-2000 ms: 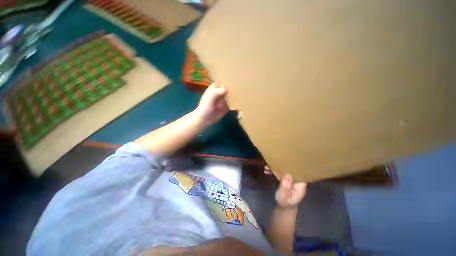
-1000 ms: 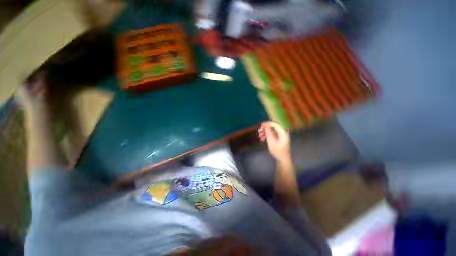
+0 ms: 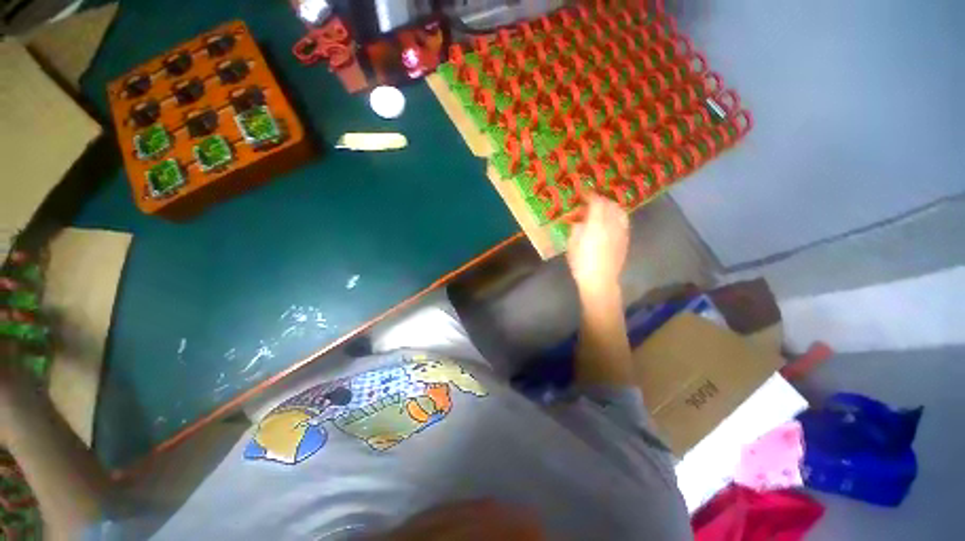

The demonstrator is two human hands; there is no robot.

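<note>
Many green circuit boards with upright red loops [image 3: 593, 106] stand in dense rows on a cardboard sheet [image 3: 545, 241] at the upper right. My right hand [image 3: 601, 245] is at the near edge of these rows, its fingertips at the closest boards and loops; whether they grip one is hidden. My left hand [image 3: 19, 407] is blurred and partly cut off at the left edge, beside green boards with red loops [image 3: 23, 306] on another cardboard sheet [image 3: 87, 317]; its fingers are unclear.
An orange-red fixture [image 3: 196, 192], several pockets filled green, others dark, lies upper left. A pale strip [image 3: 372, 141], white disc [image 3: 387, 103] and red bracket [image 3: 330, 48] lie between fixture and boards. A large cardboard sheet [image 3: 37, 137] is far left. A carton [image 3: 704, 380] and blue bag [image 3: 859, 449] are lower right.
The large cardboard sheet, first held in both hands, moved left and is now at the far left. The view turned right. My right hand has come to the near edge of the right-hand boards.
</note>
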